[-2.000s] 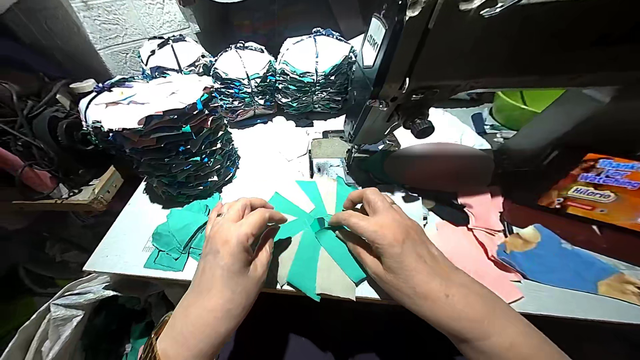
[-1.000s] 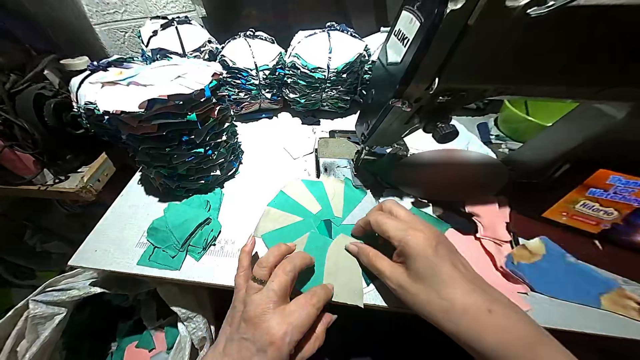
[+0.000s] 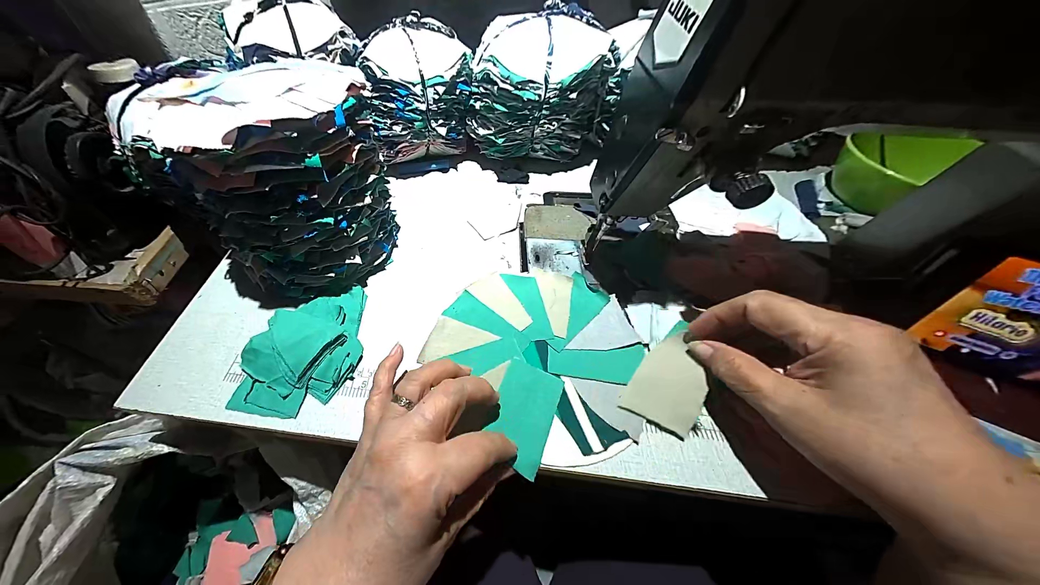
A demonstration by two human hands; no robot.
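A round patchwork of green, beige and grey fabric wedges [image 3: 597, 366] lies on the white sewing table, just in front of the sewing machine's needle area. My left hand [image 3: 439, 447] rests at its left side, fingers curled over a green fabric piece [image 3: 528, 410] at the front left; whether it grips the piece I cannot tell. Right of the round, my right hand [image 3: 780, 366] pinches a beige fabric piece [image 3: 670, 386] between thumb and forefinger. A small heap of green fabric pieces [image 3: 305, 353] lies to the left of my left hand.
The sewing machine [image 3: 699, 106] stands at the right. Tied stacks of fabric rounds [image 3: 276, 179] line the back and left. A green bowl [image 3: 894, 171] sits behind the machine, an orange printed packet [image 3: 987, 317] at the right edge. A sack with scraps [image 3: 236, 540] is below the table's left edge.
My right hand has moved right, away from the round, with a beige piece in its fingers. A second ago that hand was on the round. The round has been turned since two seconds ago.
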